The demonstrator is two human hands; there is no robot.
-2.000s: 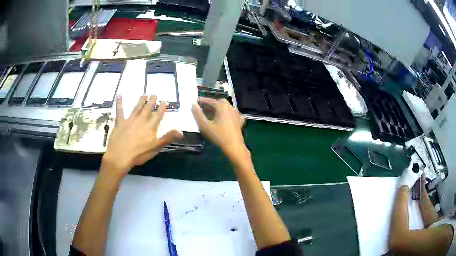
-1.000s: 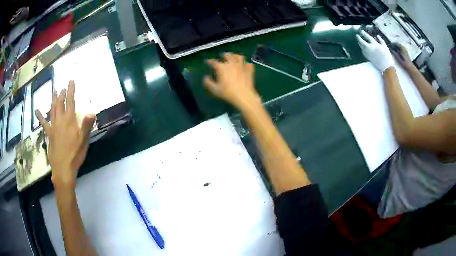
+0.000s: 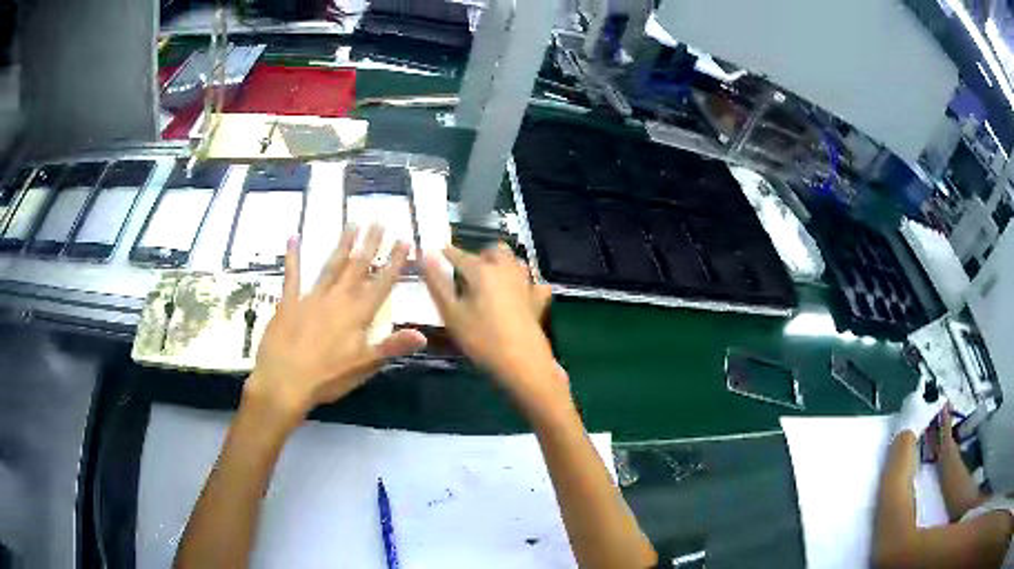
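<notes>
A phone frame (image 3: 379, 183) lies on the white end plate (image 3: 431, 195), with white showing through its middle. My bare left hand (image 3: 322, 328) is spread flat, its fingertips over the near end of that frame; whether they touch it is unclear. My bare right hand (image 3: 489, 311) is at the plate's right edge, fingers bent and close together; its fingertips are partly hidden and I cannot tell if it holds anything. More frames stand in a row on the feed track (image 3: 67, 267) at left. The taped cover plate (image 3: 200, 322) is left of my left hand.
A metal post (image 3: 500, 122) stands behind the plate. A black blister tray (image 3: 645, 217) is at right. Two frames lie on the green bench, one here (image 3: 764, 378). A blue pen (image 3: 386, 522) lies on white paper (image 3: 278, 511). A neighbour's white-gloved hand (image 3: 918, 409) is far right.
The view swung right and came back. My right hand moved out over the green bench, then returned to the plate's right edge. One bench frame now lies at a different angle.
</notes>
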